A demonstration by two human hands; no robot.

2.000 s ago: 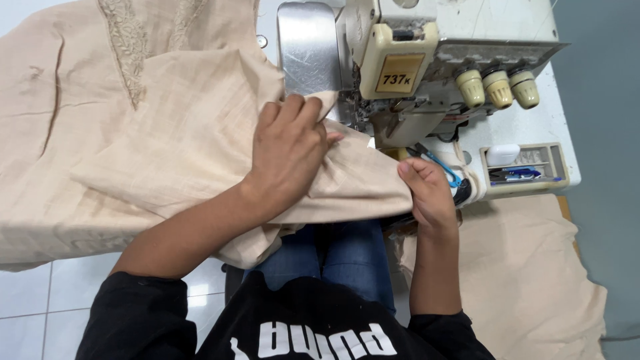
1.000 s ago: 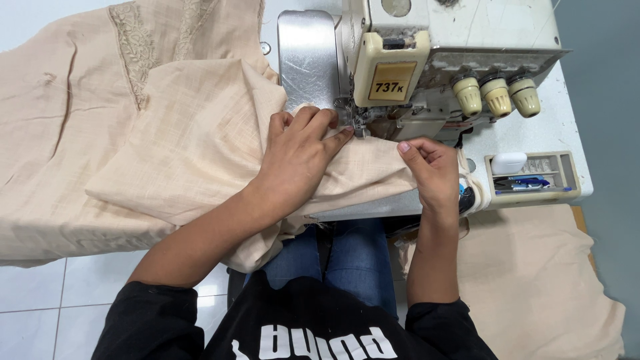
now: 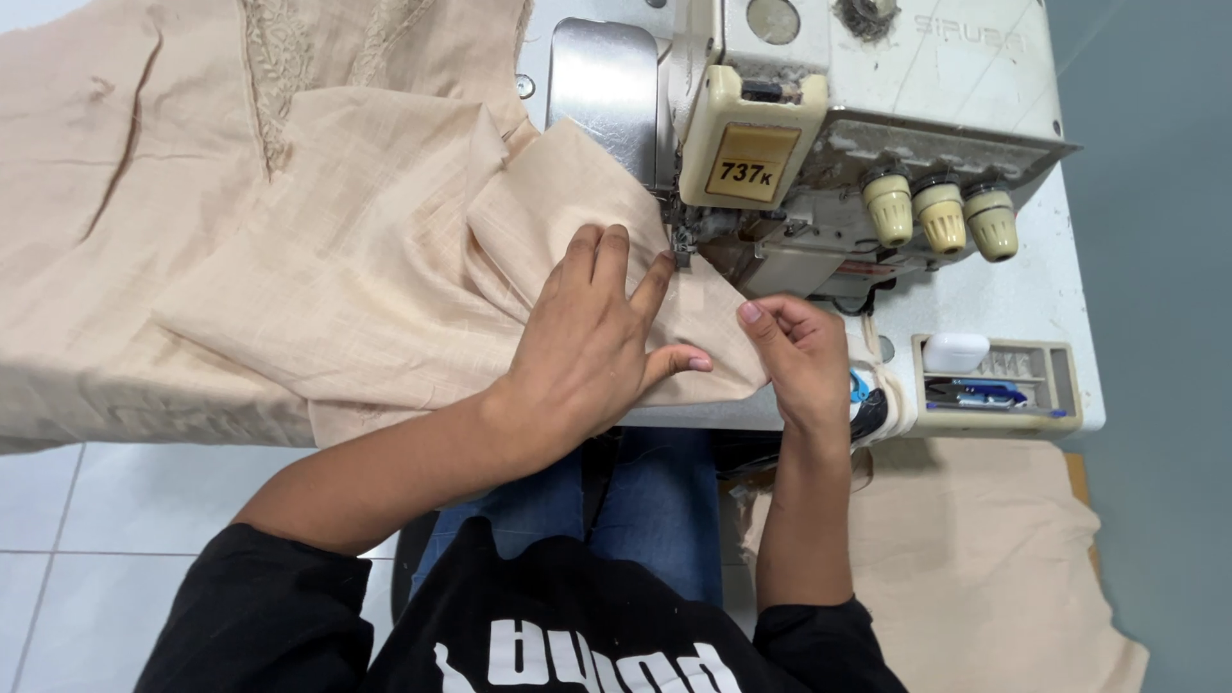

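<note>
Beige fabric (image 3: 385, 241) with embroidered strips spreads over the left of the machine table and reaches under the presser foot (image 3: 682, 252) of an overlock sewing machine (image 3: 924, 58). My left hand (image 3: 592, 346) lies flat on the cloth, fingers spread, its index fingertip just left of the presser foot. Between thumb and fingers, my right hand (image 3: 799, 351) pinches the fabric edge, to the right of and below the foot. The needle area is partly hidden by the machine's head cover.
Three tension knobs (image 3: 940, 217) stick out from the machine's front. A small tray (image 3: 996, 419) with a white case (image 3: 955, 352) and blue-handled thread snips (image 3: 987, 393) sits at the table's right. More beige fabric (image 3: 972, 539) lies below the table's right end.
My left hand has gone from gripping bunched cloth to lying flatter with fingers spread. The fabric near the presser foot has been turned and laid flatter. My right hand still pinches the edge.
</note>
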